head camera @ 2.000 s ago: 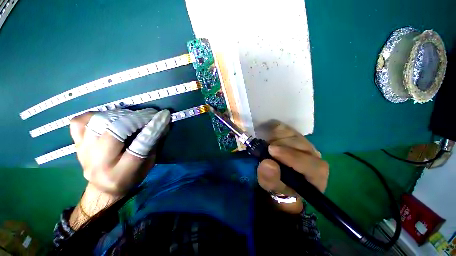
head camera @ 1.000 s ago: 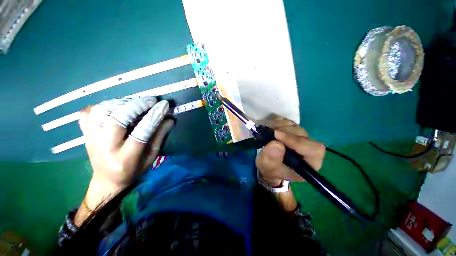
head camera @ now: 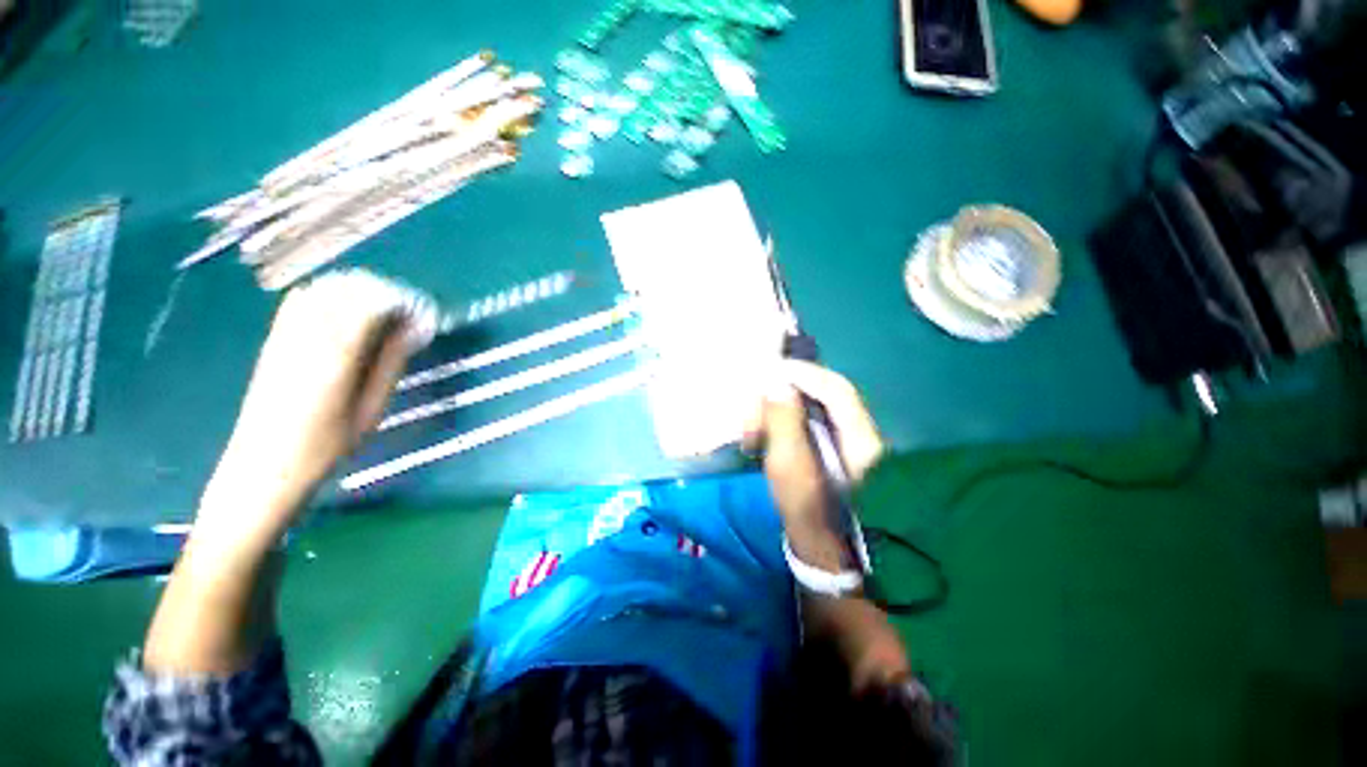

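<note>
My left hand (head camera: 333, 367), blurred, has an LED strip (head camera: 517, 297) reaching right from its fingertips. Three more white LED strips (head camera: 517, 430) lie side by side below it, their right ends at the left edge of the white work pad (head camera: 705, 322). The green boards at that edge are too blurred to make out. My right hand (head camera: 810, 442) is closed around the soldering iron (head camera: 799, 348) at the pad's right edge. The iron points up and away from the strip ends.
A strip pile (head camera: 390, 158) lies at the back left, grouped strips (head camera: 68, 322) at far left. Green boards (head camera: 675, 83) and a smartphone (head camera: 948, 42) lie at the back. A round silvery dish (head camera: 982, 273) stands right of the pad, a black station (head camera: 1184, 277) beyond.
The view has widened to show more bench. My left hand has moved up and left from the lower strip and now has another strip at its fingertips. The iron has left the boards and swung upright.
</note>
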